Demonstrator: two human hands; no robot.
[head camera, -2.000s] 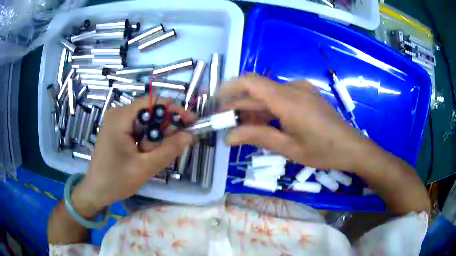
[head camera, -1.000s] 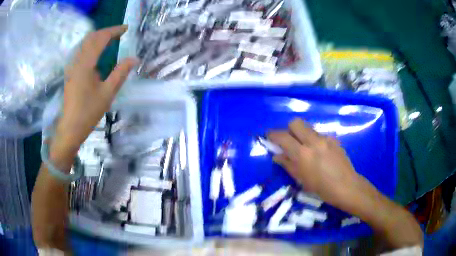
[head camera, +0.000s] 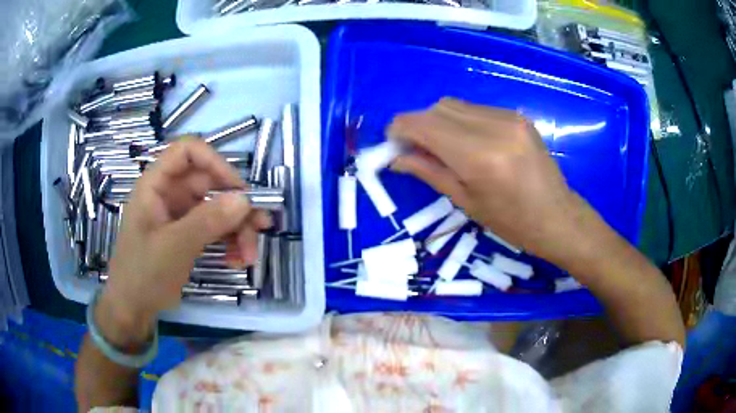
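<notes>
My left hand (head camera: 190, 222) is above the left tray (head camera: 311, 161), with a silver metal tube (head camera: 265, 198) held between thumb and fingers, lying nearly level and pointing right. My right hand (head camera: 476, 161) is over the blue tray (head camera: 516, 89), its fingertips on a blurred white core (head camera: 378, 156). Its far end is hidden by the fingers. More white cores (head camera: 387, 262) with thin rods lie in the near left part of the blue tray. Many silver tubes (head camera: 121, 125) fill the left tray, some with dark ends.
A whitish rear tray (head camera: 355, 14) with silver pieces is cut off by the top edge. A zip bag with a yellow strip (head camera: 601, 12) lies right rear. Crumpled clear plastic (head camera: 56, 48) lies left rear. The dark green bench top (head camera: 702, 161) shows at right.
The black-ended pieces in my left hand are gone. That hand was open over the left side a second ago and now holds a tube. My right hand has moved up and left with a white core.
</notes>
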